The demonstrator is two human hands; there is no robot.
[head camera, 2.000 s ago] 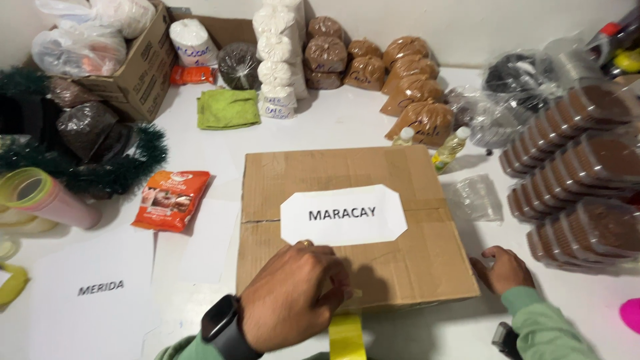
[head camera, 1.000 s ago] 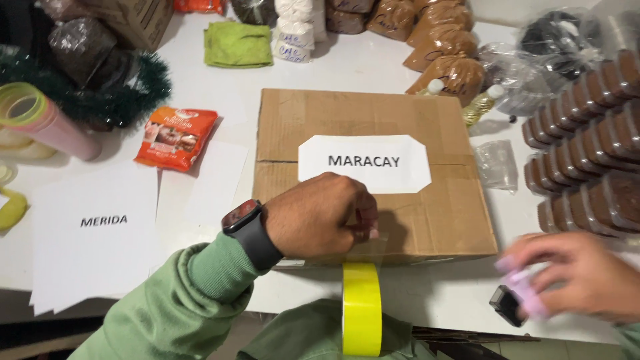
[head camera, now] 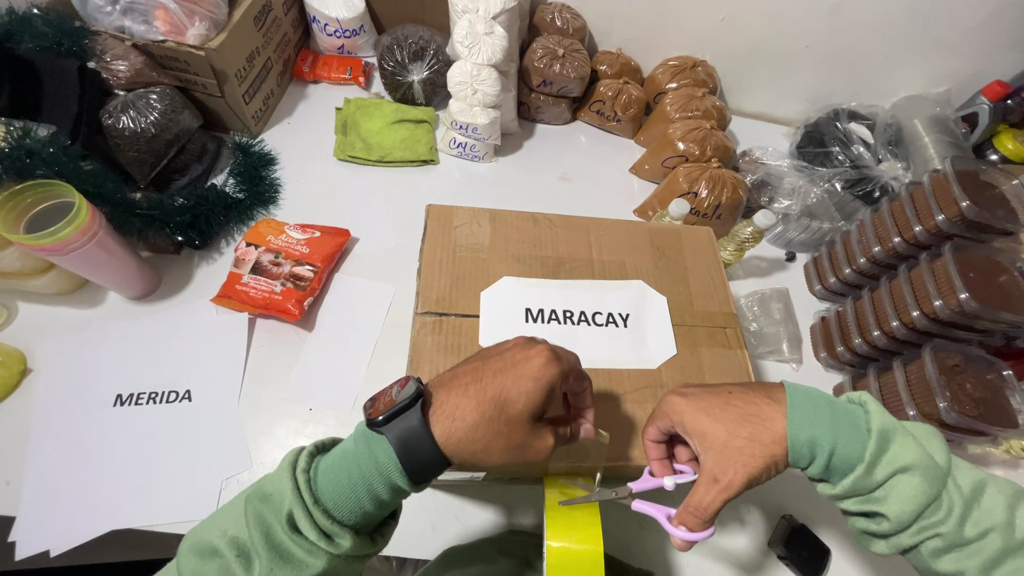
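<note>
A closed cardboard box lies on the white table with a white paper label on its top. My left hand, with a smartwatch on the wrist, pinches the free end of clear tape over the box's near edge. The tape runs to a roll whose yellow side shows below. From the right, my right hand holds lilac-handled scissors by the loops; their parted blades are at the tape beside the roll.
Printed sheets and an orange sugar packet lie left. Stacked clear tubs of brown contents stand right, near a small black object. Bags of brown powder, white bags and a green cloth line the back.
My right hand has moved left, bringing the scissors to the tape; two seconds ago it rested at the box's right side. My left hand stays at the near edge.
</note>
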